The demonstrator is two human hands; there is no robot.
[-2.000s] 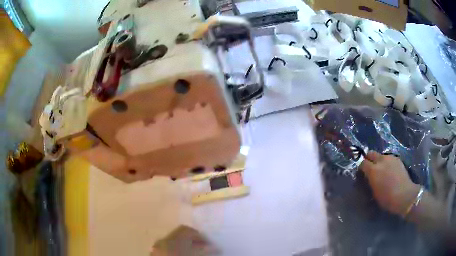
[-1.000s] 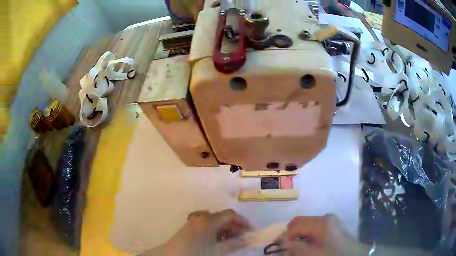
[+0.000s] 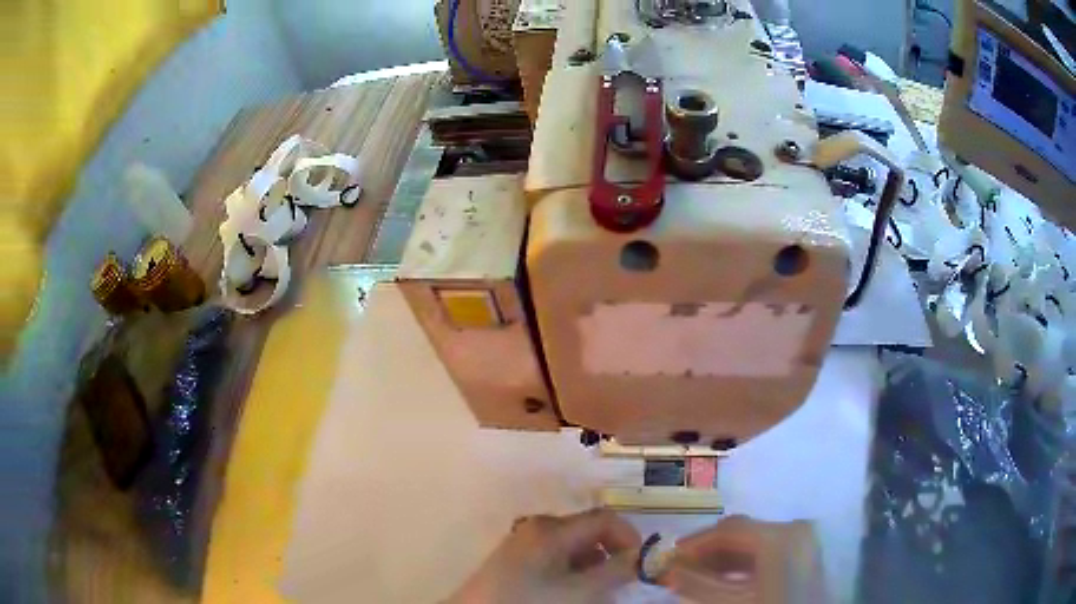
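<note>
My left hand (image 3: 549,559) and my right hand (image 3: 737,559) are close together at the bottom centre, just in front of the work clamp (image 3: 663,500). A dark curved ring (image 3: 648,559) shows between their fingertips, with a small pale piece of strap beside it. My right fingers are closed on the ring and strap. My left fingers are pinched at the ring's other side; what they hold is blurred. The cream sewing machine head (image 3: 690,336) stands above the clamp, with a red slotted guard (image 3: 628,153) on its front.
A white strap bundle (image 3: 254,224) lies on wood at left, near golden-brown cylinders (image 3: 168,277). A dark plastic-wrapped bundle (image 3: 177,413) is lower left. A clear bag of dark parts (image 3: 944,472) is at right, below a white strap heap (image 3: 1003,266). The control panel (image 3: 1015,89) is upper right.
My right hand has left the bag and come to the centre, where both hands meet. They have drawn closer together below the clamp. The camera view has shifted.
</note>
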